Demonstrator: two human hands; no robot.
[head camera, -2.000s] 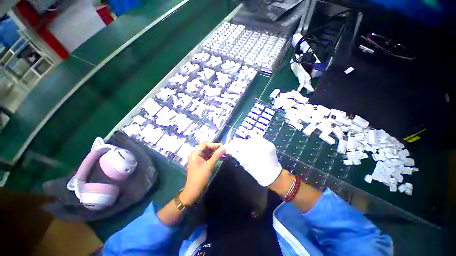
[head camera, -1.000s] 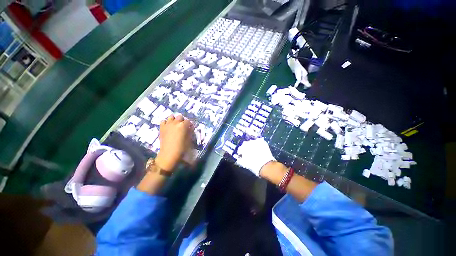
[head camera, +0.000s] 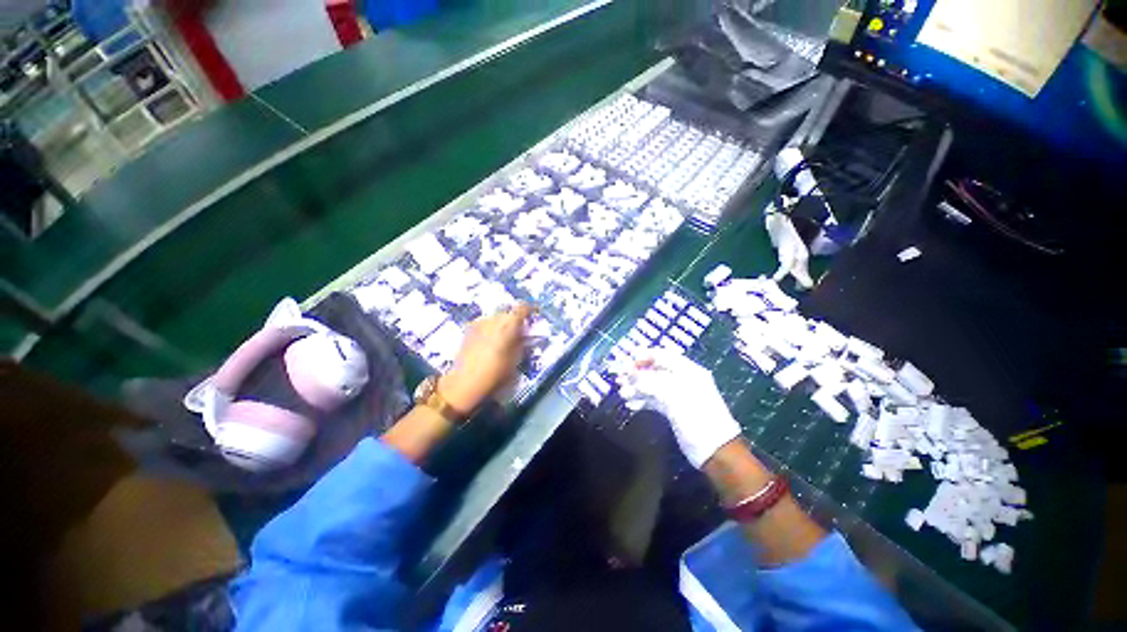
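Note:
My left hand, bare, is over the near part of the clear blister tray of white parts; its fingertips are among the parts and I cannot tell if they hold one. My right hand, in a white glove with bare fingertips showing, is at the near end of the small-part tray with its short rows of white pieces. Its fingers are bent over the pieces; whether it grips one is too small to tell. A heap of loose white pieces lies on the bench right of my right hand.
Pink and white cat-ear headphones lie on a grey bag at the left. A second blister tray stands beyond the first, with dark plastic film behind it. A cable bundle and black mat are at the right. A brown carton is lower left.
The view has shifted, showing more of the far end and a screen. My hands, together two seconds ago, are apart; my left hand has moved over the blister tray. My right hand is at the small-part tray.

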